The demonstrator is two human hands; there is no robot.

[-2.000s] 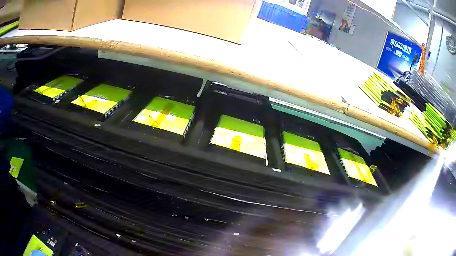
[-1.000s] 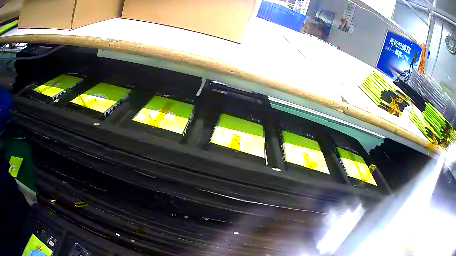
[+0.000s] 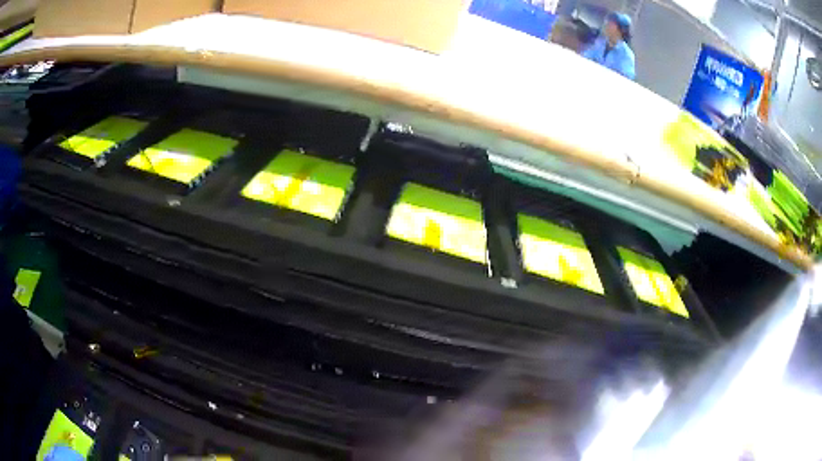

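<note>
A long black foam tray (image 3: 360,243) lies across the view on a thick stack of black trays. Lime rectangular pieces (image 3: 437,221) sit in a row in its slots, on black device bodies, several with a darker yellow mark. Another black device with a lime piece (image 3: 56,434) and a light-blue spot shows at the bottom left corner. I cannot make out my left hand or my right hand. A blurred brownish-purple shape lies over the stack at the lower right; I cannot tell what it is.
A white shelf (image 3: 505,99) with a wooden edge runs above the tray, bearing brown cartons (image 3: 333,18) and lime flex-tailed pieces (image 3: 771,203). Strong glare covers the lower right. A person in blue (image 3: 615,47) stands in the background. Dark blue cloth shows at the left edge.
The tray and shelf sit slightly higher in the picture. The person in blue has appeared at the back. The blurred shape at the lower right is larger. Small pale yellow bits show at the bottom edge.
</note>
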